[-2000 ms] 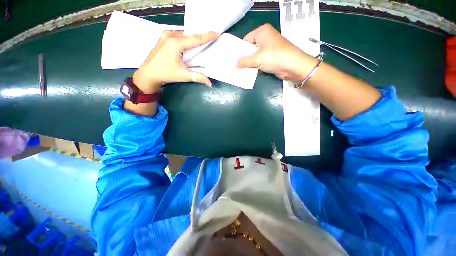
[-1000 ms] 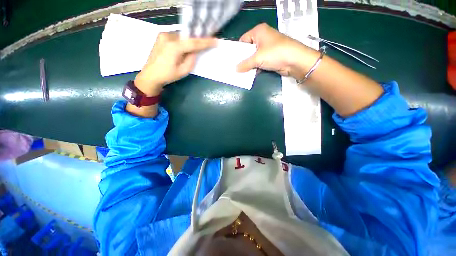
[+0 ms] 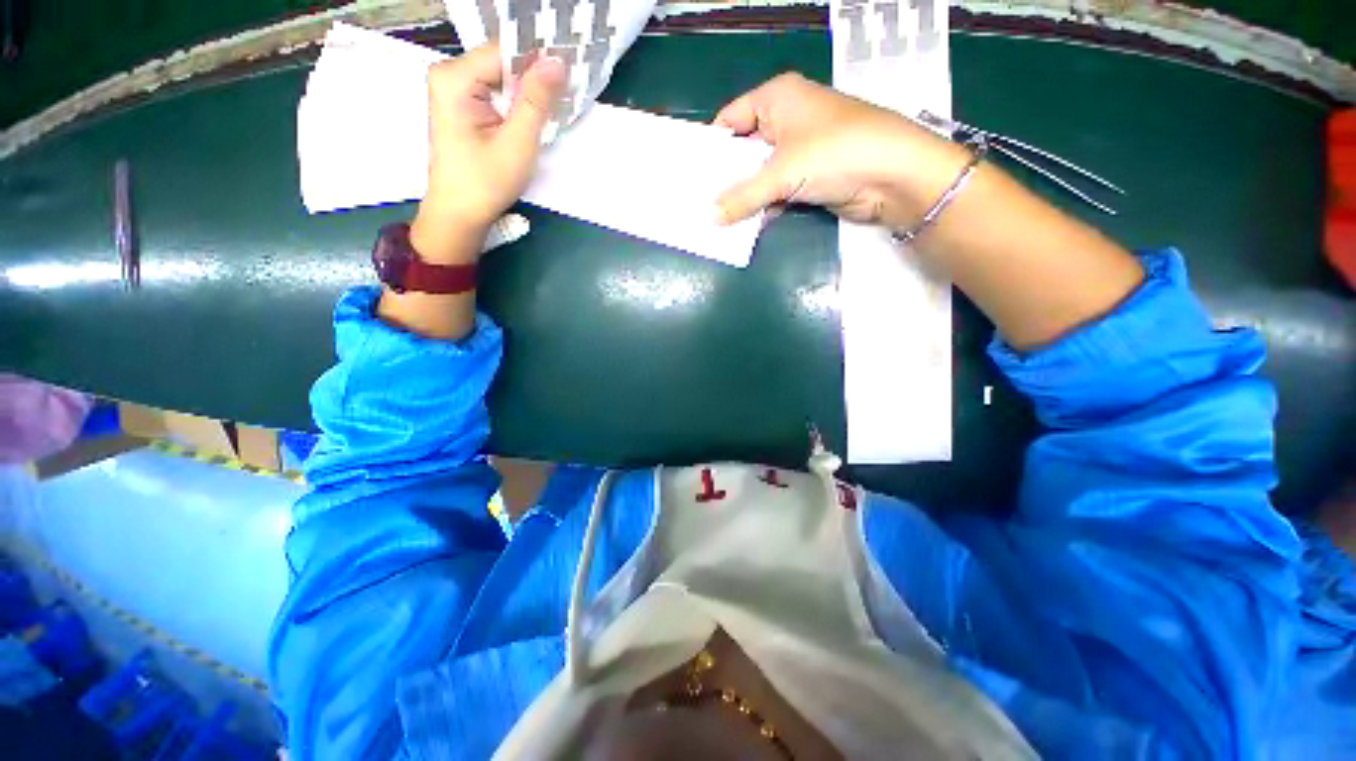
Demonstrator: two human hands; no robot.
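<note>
My left hand (image 3: 488, 141) grips the sticker sheets (image 3: 562, 33), pinched between thumb and fingers, with rows of grey shapes showing. My right hand (image 3: 833, 156) pinches the right end of a white sheet stack (image 3: 647, 179), which slants up to the left under the held sheets. More white sheets (image 3: 362, 131) lie fanned at the left, behind my left hand. The left ends of the held sheets are partly hidden. A long white sticker strip (image 3: 897, 357) lies under my right wrist, with grey shapes at its far end.
Open tweezers (image 3: 1053, 164) lie right of the strip. A thin dark tool (image 3: 125, 223) lies far left. A tiny white scrap (image 3: 988, 396) is right of the strip. A pale object shows beside my left wrist. A red bin (image 3: 1341, 201) stands at the right edge.
My left hand has moved left and turned upward, lifting sheets so that their grey shapes now show. My right hand stays at the white stack's right end. The strip and tweezers have not visibly moved.
</note>
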